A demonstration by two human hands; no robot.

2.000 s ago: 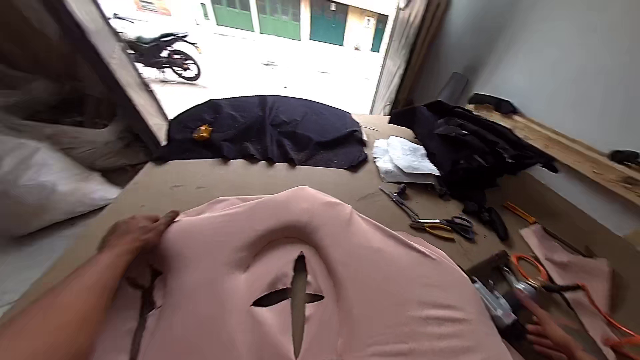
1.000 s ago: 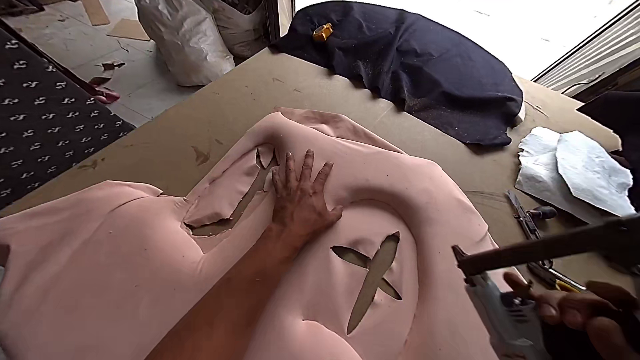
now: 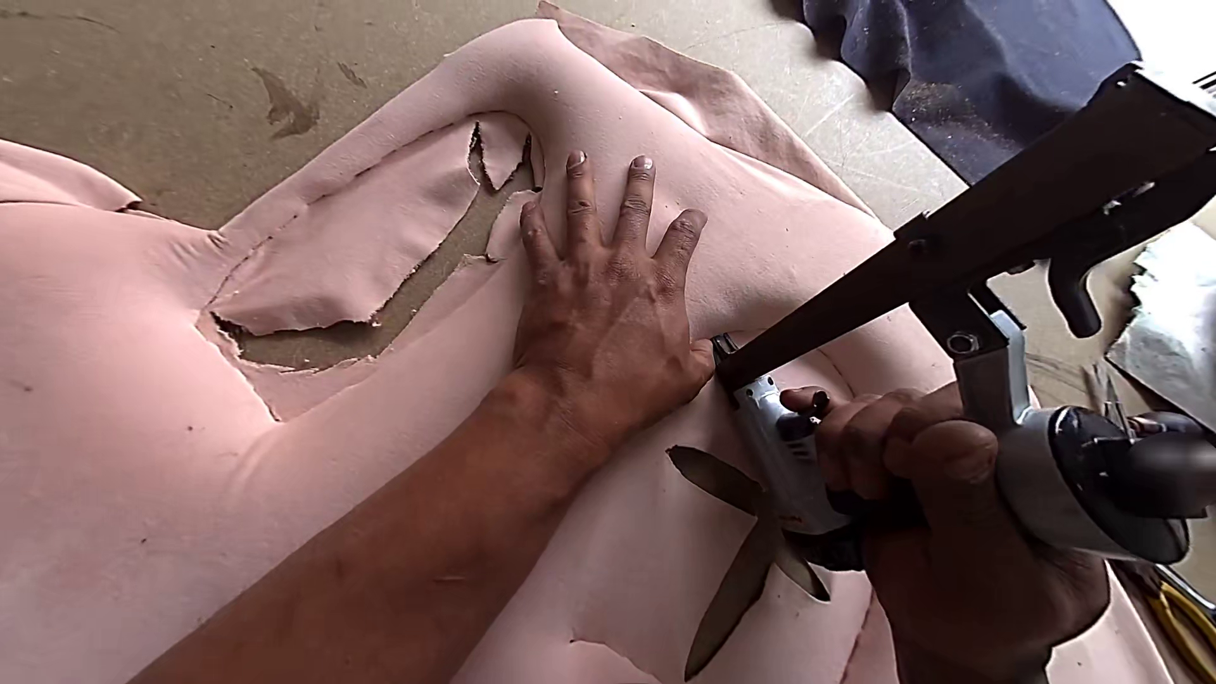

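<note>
A padded piece of pale pink fabric (image 3: 380,513) lies over the table, with a star-shaped set of slits at lower centre and a torn, flap-edged opening at upper left. Flat on it, fingers spread, rests my left hand (image 3: 613,304), between the two openings. My right hand (image 3: 950,503) grips a pneumatic staple gun (image 3: 788,456) with a long dark magazine rising to the upper right. The tool's nose is at the fabric beside my left thumb; whether it touches the fabric I cannot tell.
Dark navy fabric (image 3: 969,76) lies at the upper right of the brown table surface (image 3: 190,85). A whitish sheet (image 3: 1173,313) is at the right edge. Yellow-handled pliers (image 3: 1183,617) lie at the lower right, partly hidden behind the pink fabric.
Two seconds ago my left hand was at the fabric's left side and my right was reaching by the tool. The tool is now lifted and beside my left hand. The view has moved closer.
</note>
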